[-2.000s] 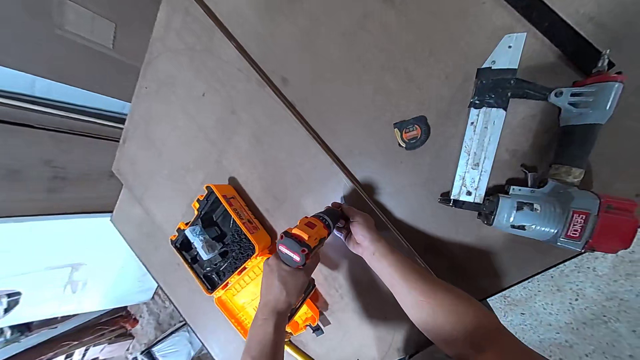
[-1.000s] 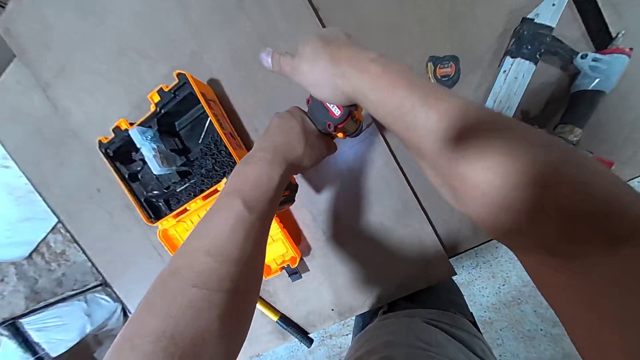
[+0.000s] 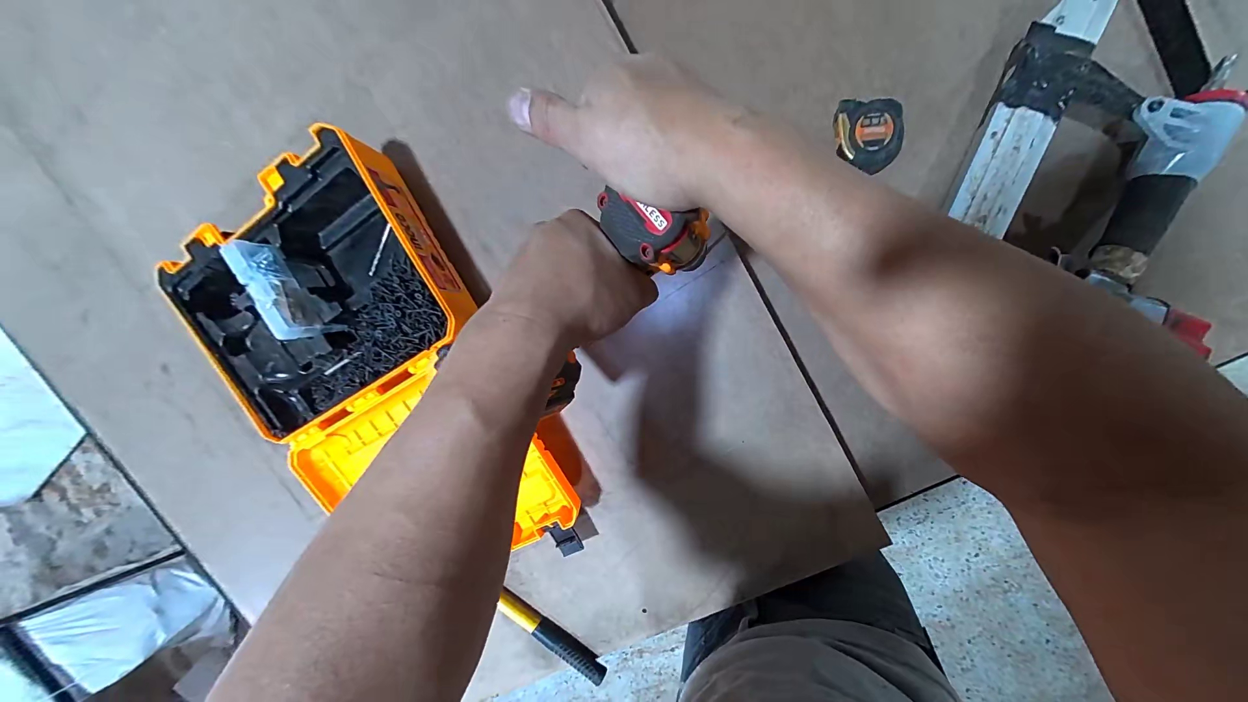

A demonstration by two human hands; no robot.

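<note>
My left hand (image 3: 575,278) is closed around the grip of an orange and black cordless drill (image 3: 655,232), whose back end faces up at me. Just above the drill is my right hand (image 3: 648,127), thumb stuck out to the left; its fingers are hidden under it, so I cannot tell whether it holds anything. The drill is over brown board sheets (image 3: 741,429), near a dark seam between them, and its tip is out of sight. Left of my left hand lies an orange case (image 3: 429,234) with its lid open, holding many dark screws (image 3: 390,312) and a clear plastic packet (image 3: 278,292).
A tape measure (image 3: 869,135) lies right of my right hand. Farther right is a pneumatic nailer (image 3: 1160,146), partly behind my right forearm. A yellow and black handle (image 3: 556,634) sticks out at the board's lower edge. Speckled floor (image 3: 994,585) shows below, beside my legs.
The view has shifted and turned a lot. My right hand, near the drill's front two seconds ago, is above the drill's body with the thumb out. The left hand still holds the drill.
</note>
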